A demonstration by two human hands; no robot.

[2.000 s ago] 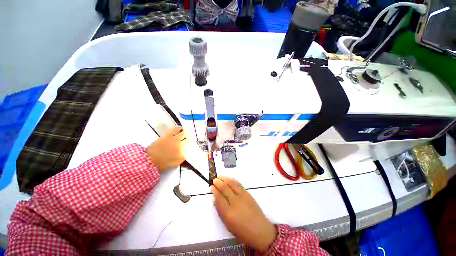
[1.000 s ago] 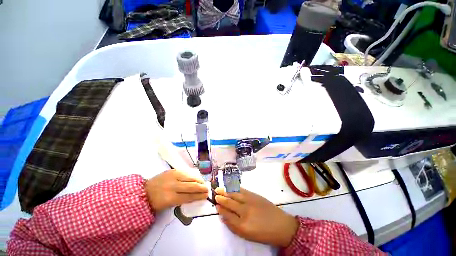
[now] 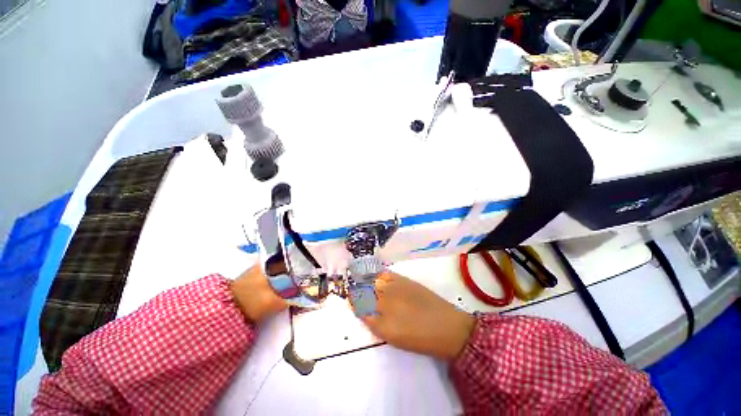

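Observation:
The white sewing machine head (image 3: pixel 390 179) crosses the middle, with its needle and presser foot area (image 3: pixel 329 286) lit. My left hand (image 3: pixel 260 294) is at the left of the foot, partly covered by the machine's front end. My right hand (image 3: pixel 422 317) is just right of the foot, its fingertips hidden behind the metal parts. What either hand holds cannot be seen. A short end of a narrow dark strip (image 3: pixel 217 147) shows at the upper left, behind the head. A dark plaid panel (image 3: pixel 106 236) lies flat at the left of the table.
Scissors with red and yellow-orange loops (image 3: pixel 490 279) lie right of the needle. A dark metal piece (image 3: pixel 298 358) is at the plate's front left corner. Black straps (image 3: pixel 591 302) cross the table's right part. Blue plastic (image 3: pixel 32 292) is at the left. Plaid cloth (image 3: pixel 236 47) lies behind the table.
Both hands have moved from in front of the foot to beside and behind it. The dark strip between them is no longer visible. The view has shifted, with the machine head appearing farther left.

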